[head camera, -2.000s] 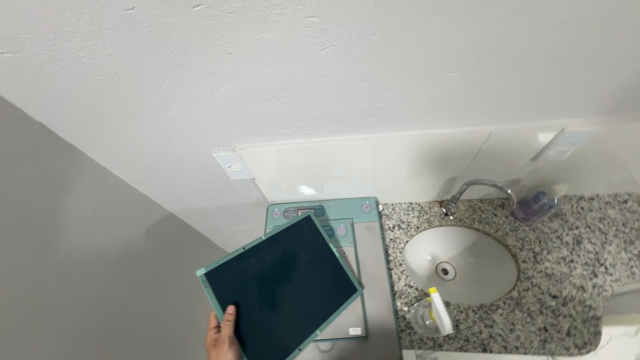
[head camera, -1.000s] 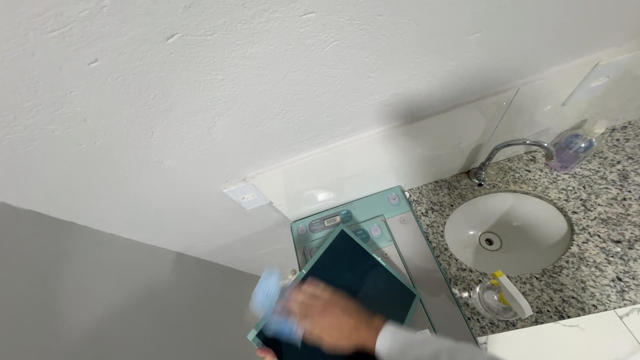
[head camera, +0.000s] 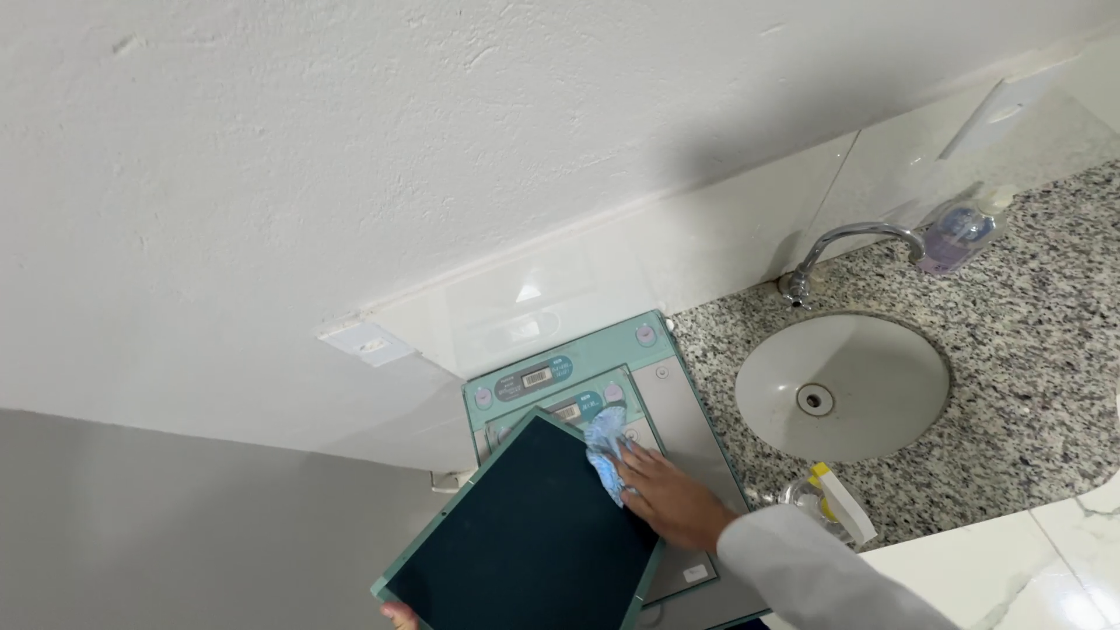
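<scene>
Near the bottom of the view, a flat rectangular panel (head camera: 525, 534) with a dark face and pale green edges is tilted over stacked, green-edged flat devices. My left hand (head camera: 400, 614) holds its lower left corner; only part of that hand shows. My right hand (head camera: 661, 494) presses a crumpled blue-and-white cloth (head camera: 605, 451) against the panel's upper right edge. Beneath lie a larger device (head camera: 691, 420) and a smaller one (head camera: 704, 547) on top of it, both with round pads at their corners and small labels bearing writing.
To the right, a granite counter (head camera: 1006, 350) holds an oval white sink (head camera: 844, 385) with a chrome faucet (head camera: 857, 229). A purple soap bottle (head camera: 962, 232) stands behind, and a clear spray bottle (head camera: 831, 506) with a white-and-yellow head is near the front edge. A wall plate (head camera: 367, 342) is at left.
My right hand, out of view two seconds ago, has moved with the cloth from the panel's left side to its upper right edge. My left hand still holds the panel.
</scene>
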